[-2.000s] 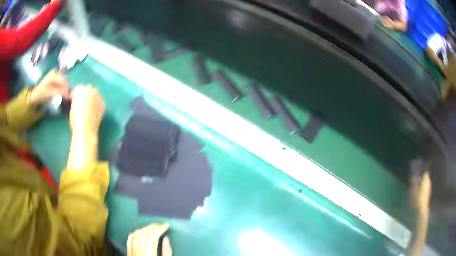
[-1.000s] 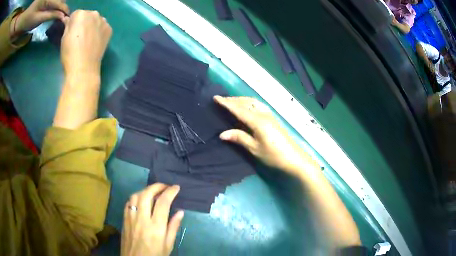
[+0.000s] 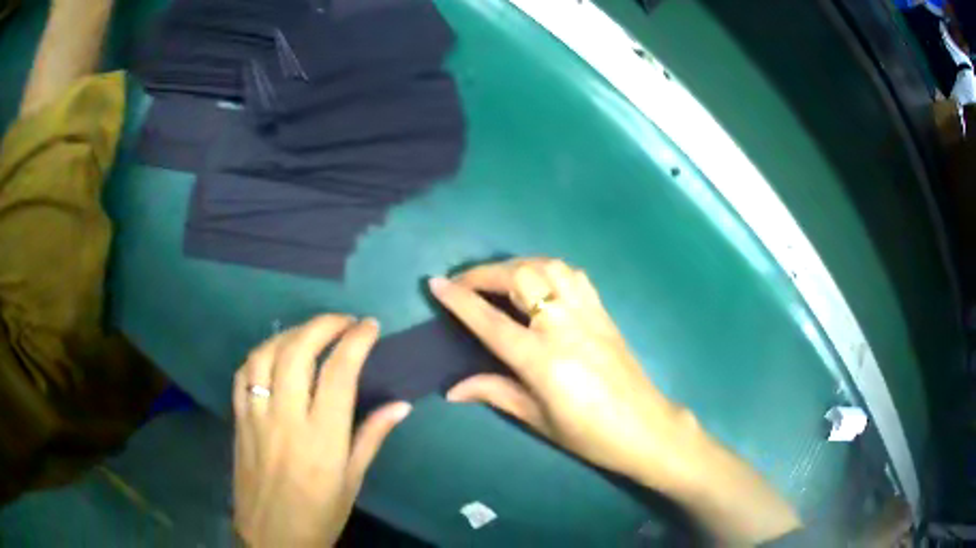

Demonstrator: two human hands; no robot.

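Note:
A dark flat blank (image 3: 412, 362) lies between my two hands near the front of the green worktop. My left hand (image 3: 310, 417) holds its left end between thumb and fingers. My right hand (image 3: 557, 353) holds its right end, with the thumb at the lower edge and the index finger at the upper edge; the palm hides part of the blank. A large overlapping pile of dark blanks (image 3: 321, 161) lies beyond my hands at the upper left, apart from them.
The white rail (image 3: 738, 193) curves along the right, with the green conveyor belt (image 3: 792, 139) beyond it. A white tab (image 3: 845, 423) sits near the rail. A white scrap (image 3: 477, 514) lies on the near surface. Another person's mustard sleeve (image 3: 59, 257) is at left.
My right hand has moved from the pile toward me, and a blank is now between both hands. The view has shifted, so the pile appears higher and farther left.

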